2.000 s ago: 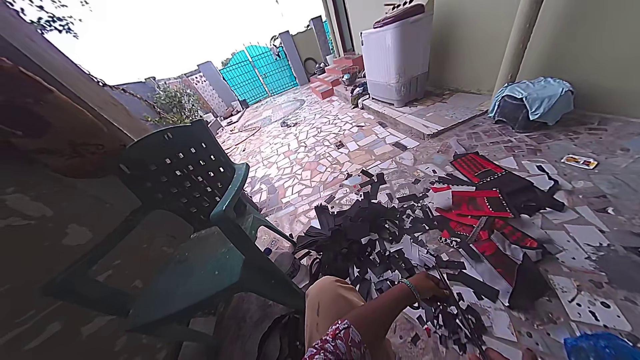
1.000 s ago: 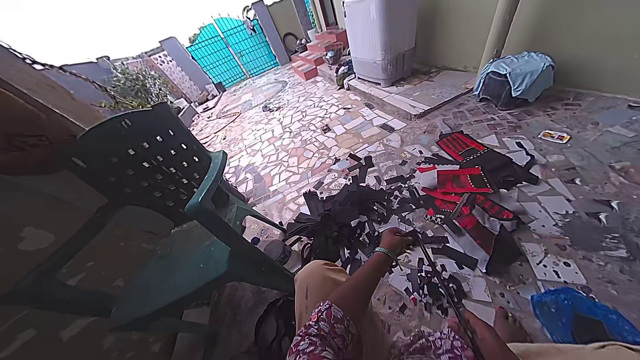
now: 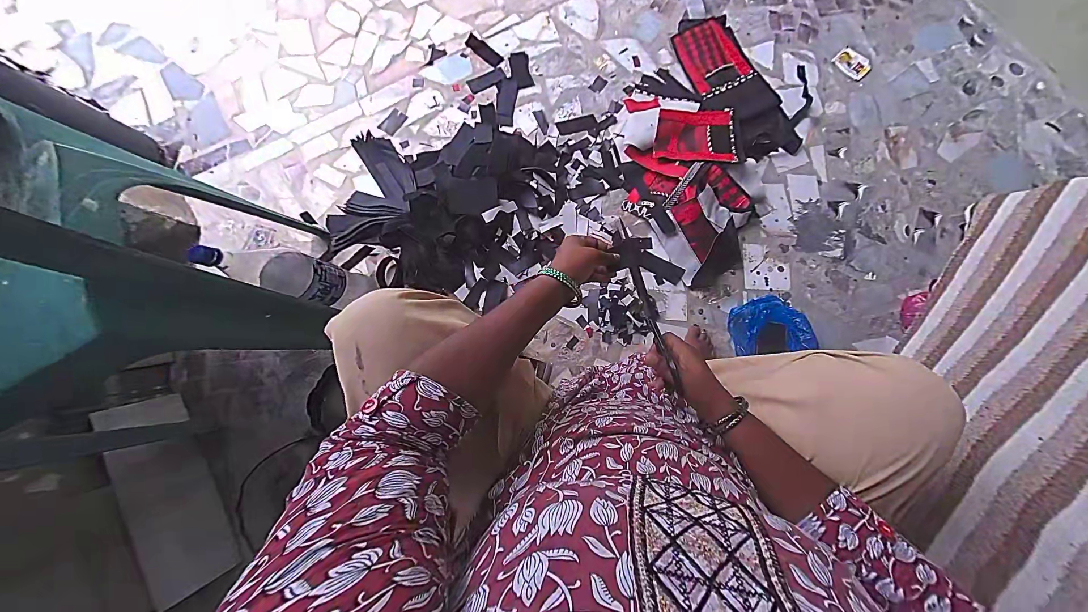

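Note:
My left hand, with a green bangle at the wrist, holds a small black strip between its fingers. Long dark scissors reach up from my right hand, which grips their handles; the tips lie at the strip. Beyond my left hand a heap of black strips spreads over the floor. Small black cut pieces lie scattered below the blades. Red and black fabric pieces, some with studded trim, are piled to the right of the heap.
A green plastic chair stands close on the left, beside a plastic bottle with a blue cap. A blue plastic bag lies near my right knee. Striped cloth is at the right. A small packet rests on the broken-tile floor.
The view has tilted down strongly, so the gate and white machine are out of sight. The scissors were partly visible before; now both hands and the blades show plainly.

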